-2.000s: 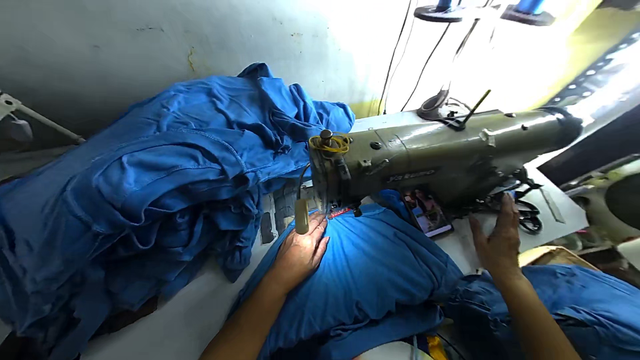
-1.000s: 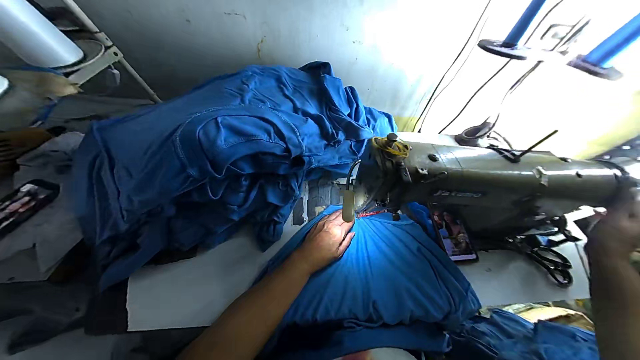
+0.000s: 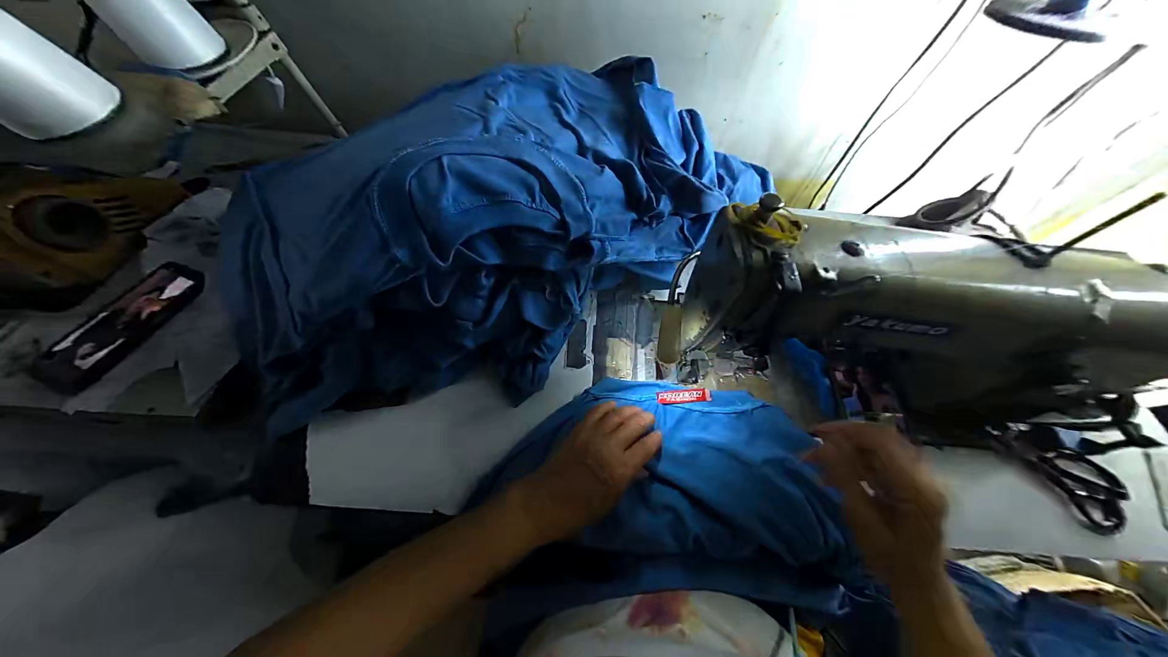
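Observation:
A blue garment (image 3: 721,465) lies on the sewing table in front of me, with a small red label (image 3: 683,396) at its neckline. My left hand (image 3: 607,452) rests on the garment, just left of the label, fingers slightly bent. At the garment's right side is my right hand (image 3: 876,484), blurred; whether it pinches the cloth cannot be told. Beyond the neckline stands the head of a Yakumo sewing machine (image 3: 912,310), its needle area (image 3: 721,365) lit and no longer over the cloth.
A heap of blue garments (image 3: 493,201) lies behind and left of the machine. Black scissors (image 3: 1081,488) lie at the right. A phone (image 3: 119,324) rests at the far left, near white thread cones (image 3: 55,82). More blue cloth (image 3: 1040,611) is at the lower right.
The garment has come out from under the machine's needle area towards me, and its red label shows fully. My right hand has left the machine's right end and come to the garment's right side.

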